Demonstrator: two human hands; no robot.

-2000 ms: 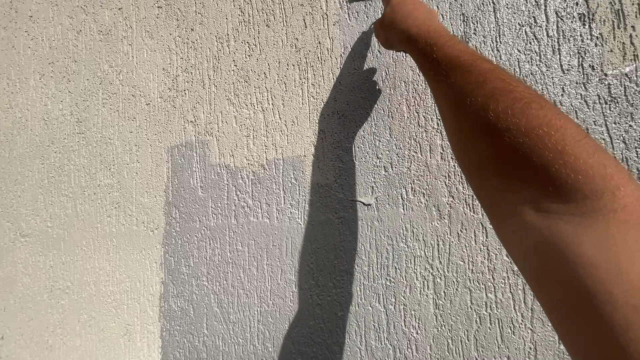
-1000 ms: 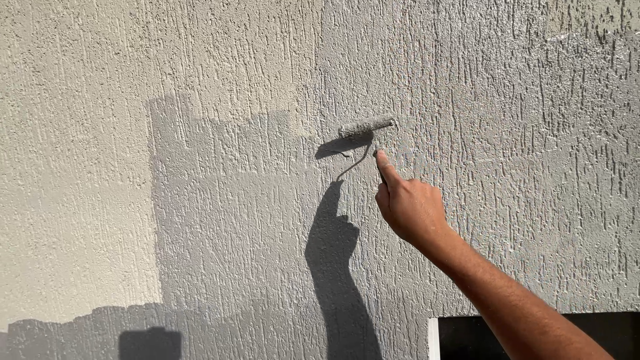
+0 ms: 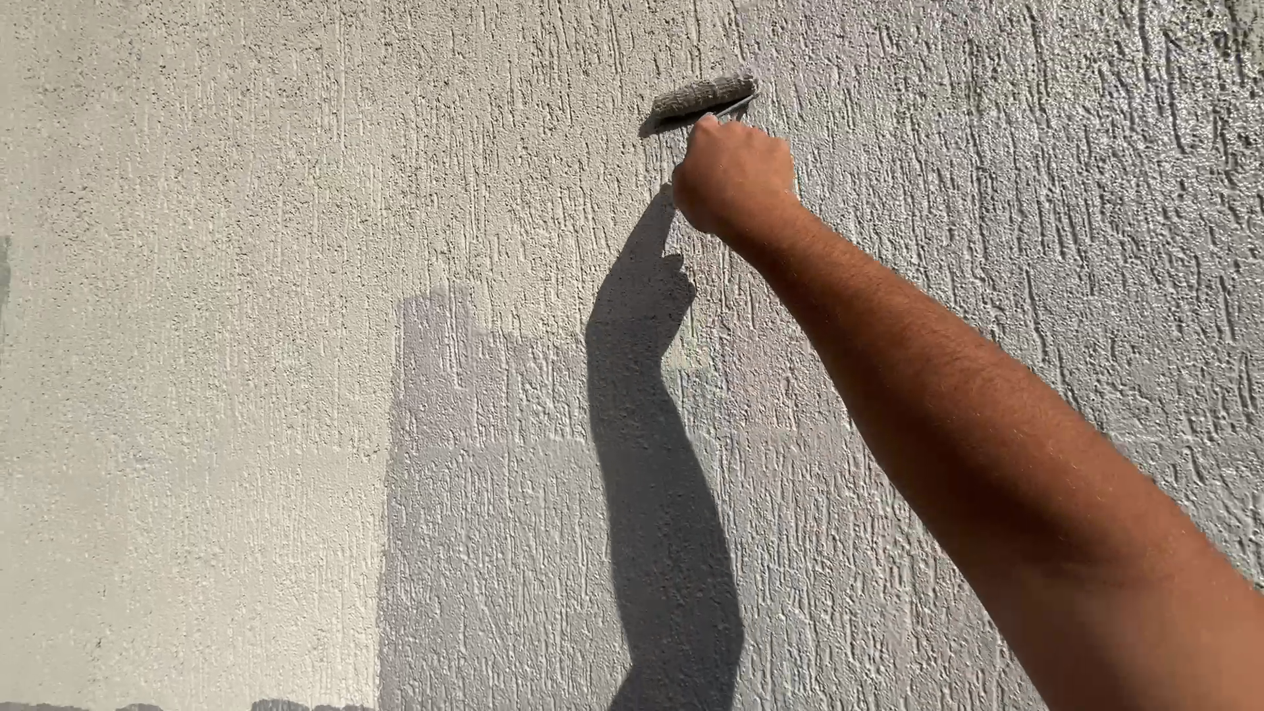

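Observation:
My right hand [image 3: 736,176] is closed around the handle of a small paint roller, its arm stretched up from the lower right. The grey, paint-coated roller sleeve [image 3: 703,97] lies against the textured wall just above my knuckles, tilted slightly up to the right. It sits near the border between the cream plaster [image 3: 247,247] on the left and the grey paint [image 3: 987,197] on the right. My fist hides most of the handle. My left hand is out of the frame.
A grey painted patch [image 3: 494,553] with a stepped upper edge covers the lower middle of the wall. The shadow of my arm [image 3: 657,444] falls across it. More grey shows along the bottom left edge and in a small strip at the far left.
One second ago the roller was lower on the grey area, beside the stepped patch; my right hand has moved it up. The view has shifted too, and the dark opening at lower right has left it.

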